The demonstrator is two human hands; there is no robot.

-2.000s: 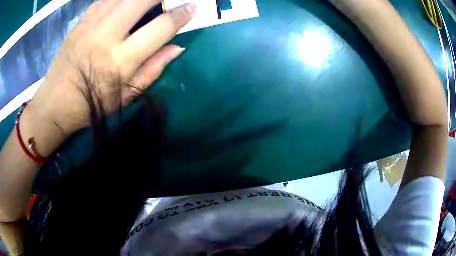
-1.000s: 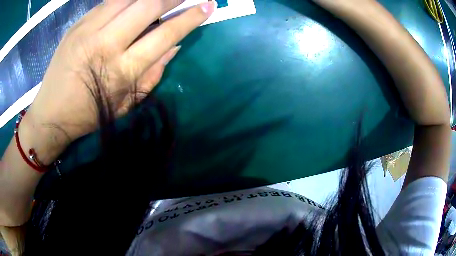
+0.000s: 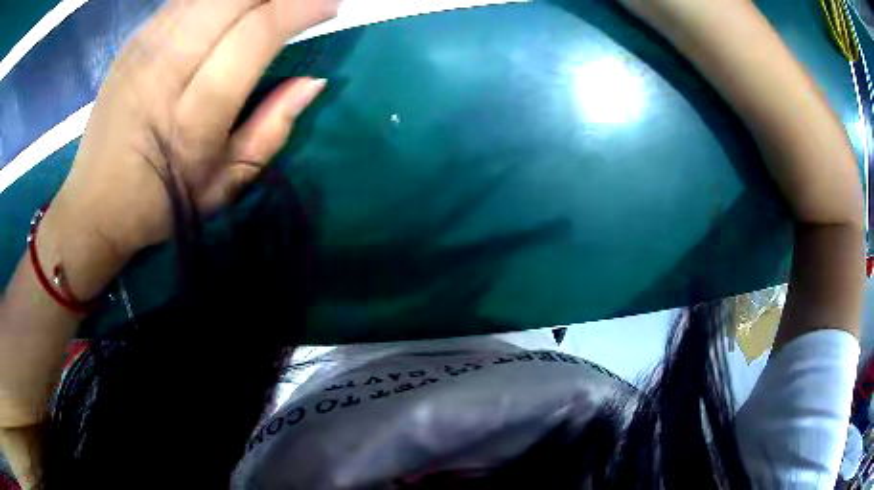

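The dark strip lies at the upper left on its white-edged backing sheet, which runs under my left hand to the top edge. My left hand, with a red cord bracelet, is over the sheet. Its thumb is apart from the other fingers, and some fingertips are cut off by the top edge, so what they touch is hidden. My right forearm reaches up at the right, but my right hand is out of the picture beyond the top edge.
The green tabletop has a bright glare spot. Yellow looped handles lie at the top right. Tan cardboard is below the table edge at the right. Dark hair hangs over the lower left and lower right.
The backing sheet's white end with the blue and dark piece has left the view, and a longer white edge shows along the top. My left hand has shifted slightly left.
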